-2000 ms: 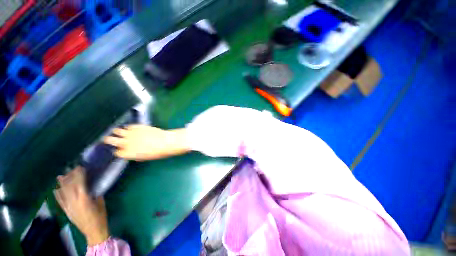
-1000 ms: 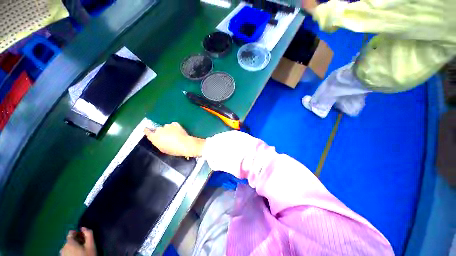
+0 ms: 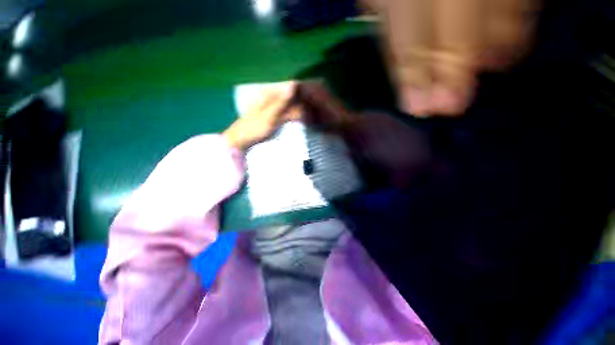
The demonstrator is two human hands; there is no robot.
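A large dark glossy panel unit [image 3: 485, 222] is raised close to the camera and fills the right side of the view. My right hand [image 3: 442, 67], large and blurred, grips it at the top right. My left hand [image 3: 273, 111] is at the panel's left edge, fingers closed against it; the fingertips are blurred. A faint hand and sleeve shape on the panel looks like a reflection. A white textured sheet [image 3: 280, 178] lies on the green bench below, partly hidden by the panel. A small black mark or part [image 3: 308, 166] shows where sheet and panel meet.
The green bench [image 3: 148, 87] runs across the view. Another dark unit [image 3: 37, 175] with white sheets lies at the far left. A dark object [image 3: 317, 13] is at the top edge. Blue floor [image 3: 40, 306] shows below. The raised panel hides the right side.
The panel has been lifted off its sheet and tilted up toward the camera. My left hand has moved to the centre and my right hand to the top right. The view has turned left; dishes and screwdriver are gone from sight.
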